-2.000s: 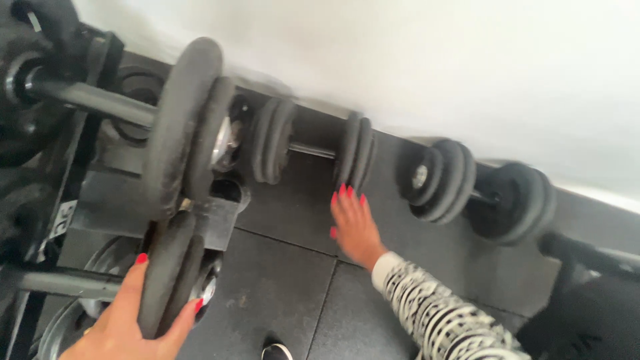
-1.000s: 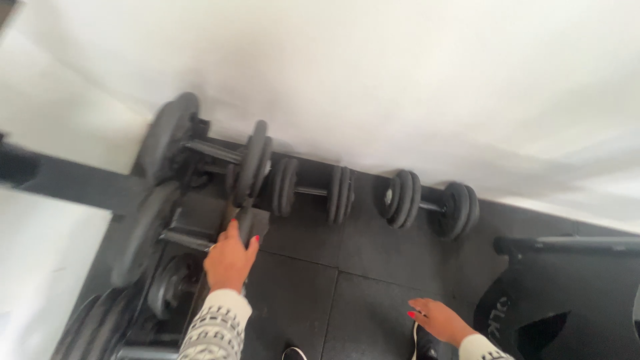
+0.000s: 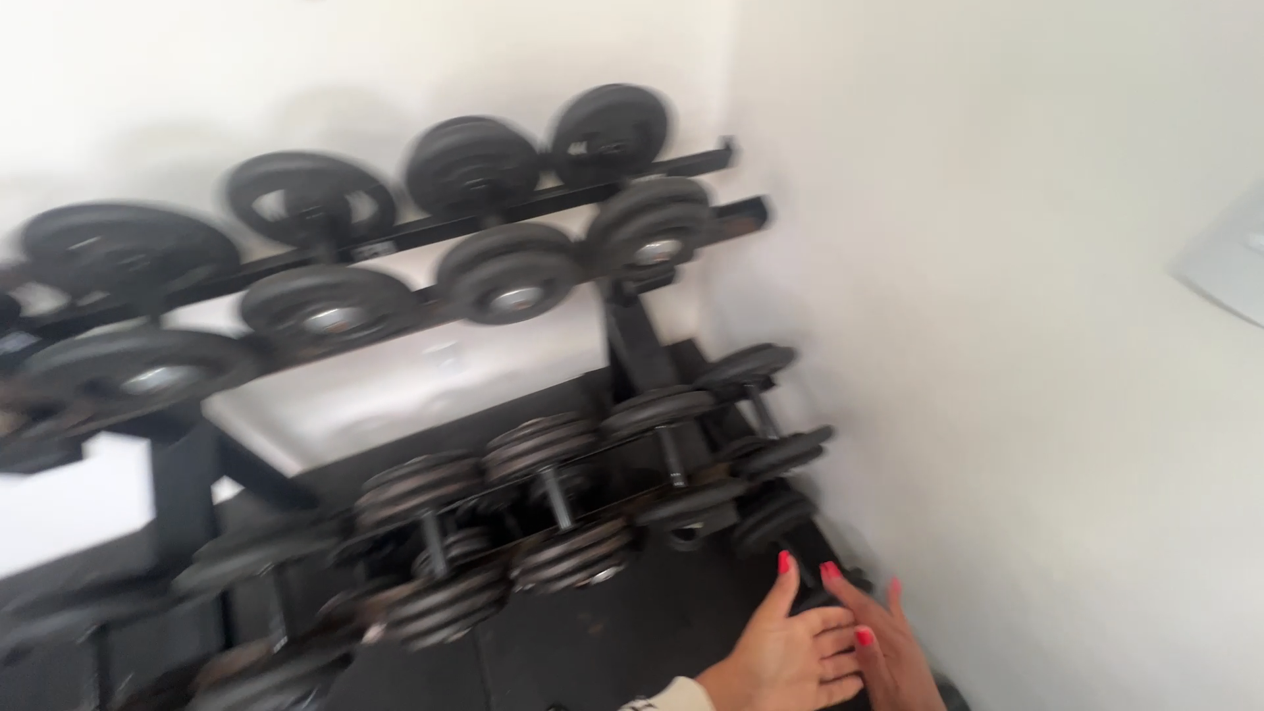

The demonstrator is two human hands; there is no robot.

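At the lower right, my left hand [image 3: 790,647] and my right hand [image 3: 889,642] come together, touching or overlapping, with red nails showing and no object held in either. Just above and behind them a black dumbbell [image 3: 775,518] is partly covered. Nearest on the rack's lower tier are a dumbbell with dark plates [image 3: 780,452] and another one [image 3: 660,413] to its left. The picture is blurred, so finger contact is hard to tell.
A black dumbbell rack [image 3: 632,336] spans the left, with several plate-loaded dumbbells on its upper rail [image 3: 553,202] and lower tier. A white wall [image 3: 1037,346] rises on the right. Dark floor mats [image 3: 553,652] lie below.
The view has swung strongly toward the rack. My left hand, on a dumbbell plate in the earlier frames, is off it. My hands, apart before, are now together.
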